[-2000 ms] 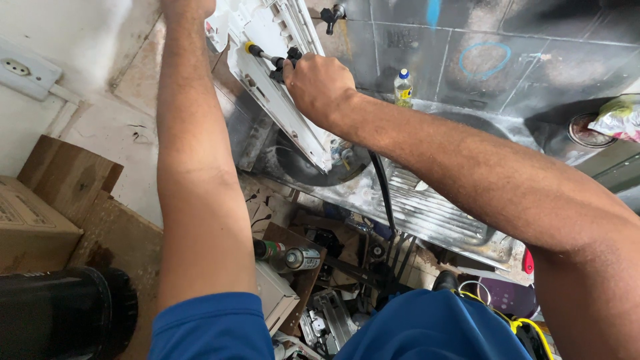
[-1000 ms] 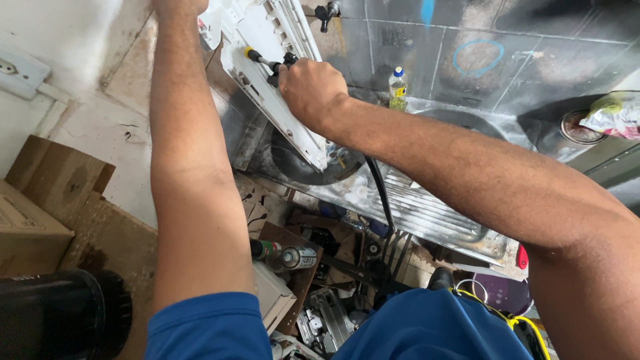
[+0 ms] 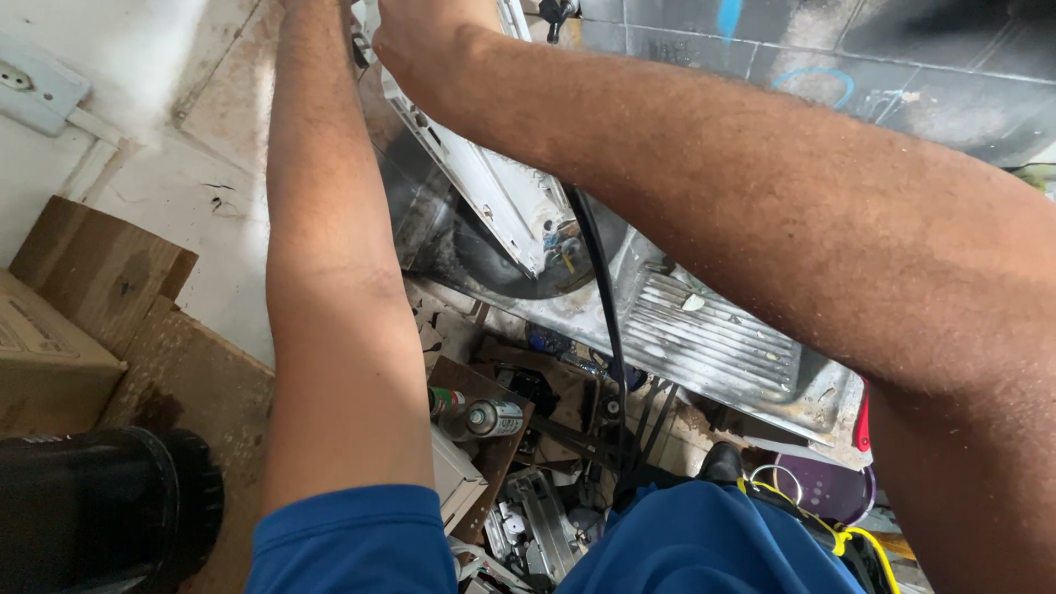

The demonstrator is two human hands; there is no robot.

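A long white plastic panel (image 3: 495, 186) with slots along its edge stands tilted, its lower end in the round bowl of a stained metal sink (image 3: 528, 309). My right hand (image 3: 425, 45) is at the top edge over the panel's upper part; its fingers are turned away, so what it grips is hidden. My left forearm runs up the left side of the panel, and the left hand is cut off by the top of the view. From behind my right forearm a black hose (image 3: 606, 289) hangs down across the sink's front edge.
A black tap (image 3: 556, 16) is on the tiled wall. The ribbed drainboard (image 3: 709, 330) lies to the right. Below are a spray can (image 3: 495, 418), metal parts (image 3: 536, 524) and a purple bucket (image 3: 825, 487). Cardboard boxes (image 3: 58, 355) and a black cylindrical container (image 3: 107, 511) stand left.
My right hand has moved up and left along the panel. The black, yellow-tipped spray nozzle it held earlier is out of sight. The view has shifted, cutting off the small yellow bottle by the wall.
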